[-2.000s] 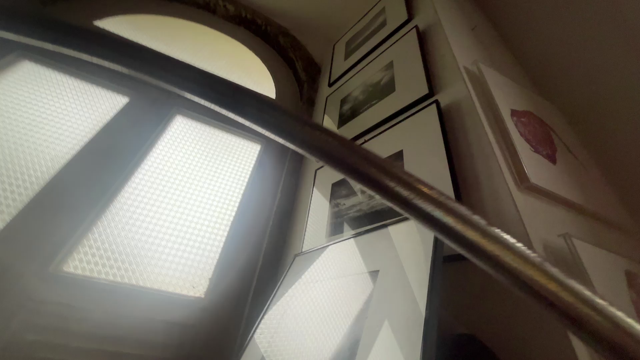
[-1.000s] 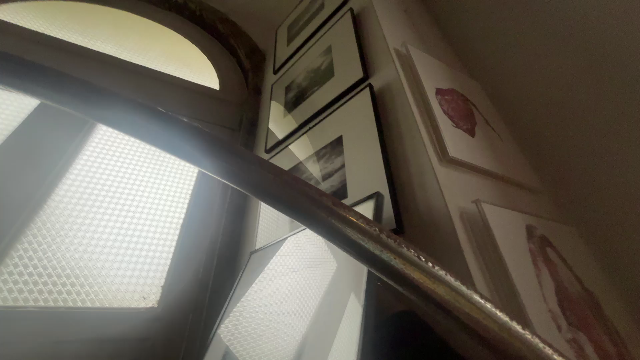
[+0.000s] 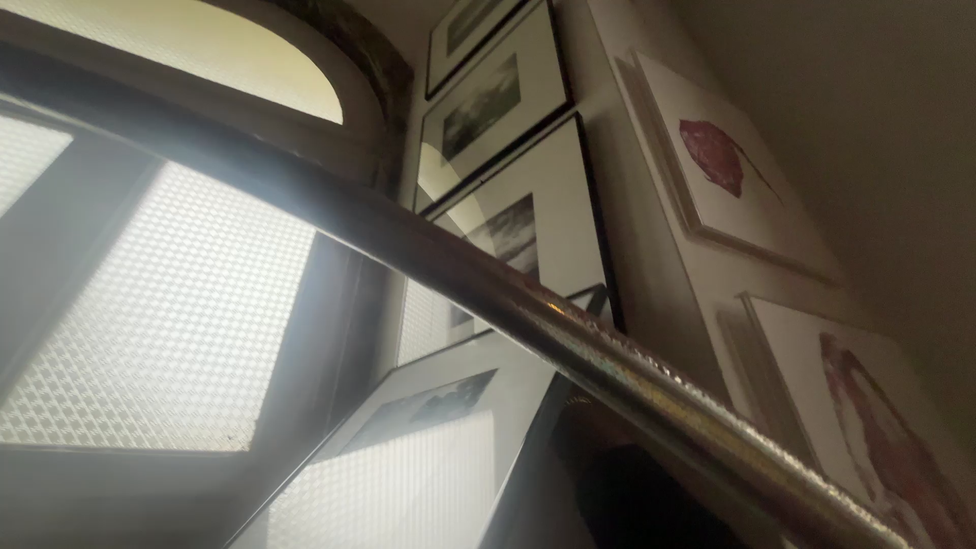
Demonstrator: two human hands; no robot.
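Note:
Neither my left hand nor my right hand is in view. A smooth, rounded metal rail or bar (image 3: 488,286) crosses close in front of the camera, from the upper left down to the lower right. Behind it, several black-framed pictures with white mounts hang in a tilted column, among them one with a cloudy scene (image 3: 482,109). Lower down, a framed picture (image 3: 450,396) reflects patterned glass. To the right, a panel with a dark red leaf-like shape (image 3: 711,156) hangs above another panel with a reddish form (image 3: 892,427).
A door or window with textured glass panes (image 3: 168,313) fills the left side, with an arched light (image 3: 229,57) above it. Bright glare lies over that side. A dark rounded shape (image 3: 640,496), not clear enough to name, is at the bottom. A plain wall (image 3: 854,99) rises at the right.
The view has shifted to the right and the wall pictures now sit further left; more of the lower reddish panel shows. No hand appears in any frame.

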